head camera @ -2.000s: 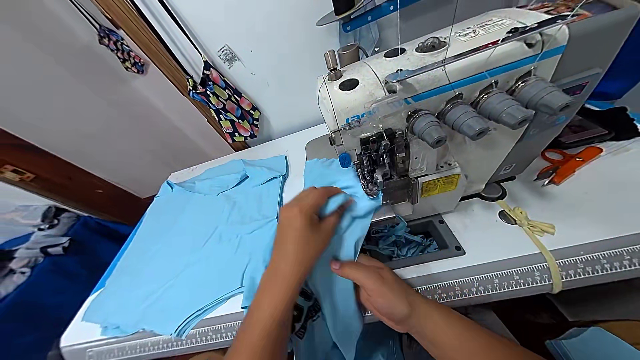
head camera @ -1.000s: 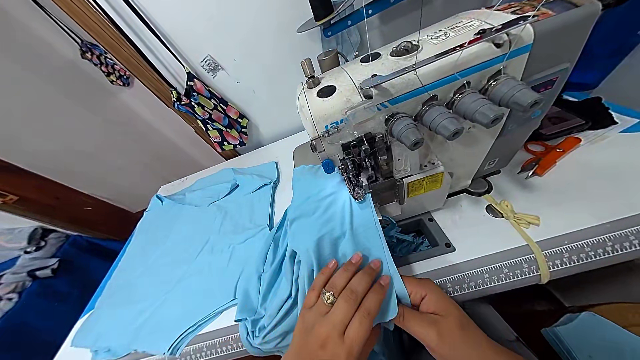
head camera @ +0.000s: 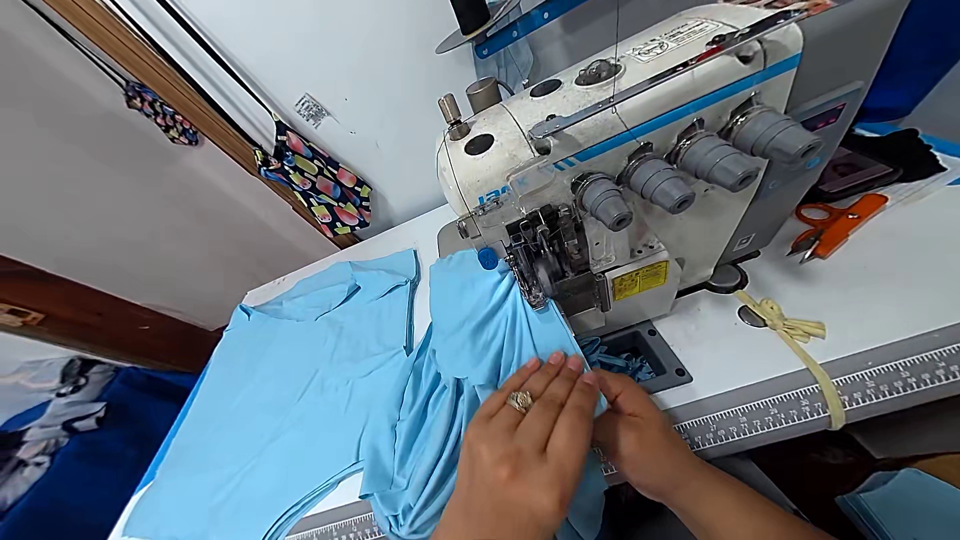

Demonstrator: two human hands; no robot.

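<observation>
A white Jack overlock sewing machine [head camera: 630,165] stands on the table, with light blue fabric [head camera: 480,322] under its presser foot [head camera: 534,289]. My left hand [head camera: 525,442], wearing a ring, lies flat on the fabric just in front of the foot. At the fabric's right edge, my right hand [head camera: 645,435] pinches the cloth between thumb and fingers, close beside the left fingertips. A light blue garment piece [head camera: 307,390] is spread out left of the machine, next to the bunched fabric.
Orange-handled scissors [head camera: 840,225] and a phone [head camera: 855,169] lie right of the machine. A yellow fabric strip [head camera: 795,330] hangs over the ruler tape [head camera: 817,401] along the table edge. Blue scraps [head camera: 619,360] fill a recess by the machine. Patterned garments [head camera: 322,184] hang at the wall.
My left hand has moved from near the presser foot two seconds ago to flat on the fabric by my right hand. The fabric is now more spread out in front of the foot.
</observation>
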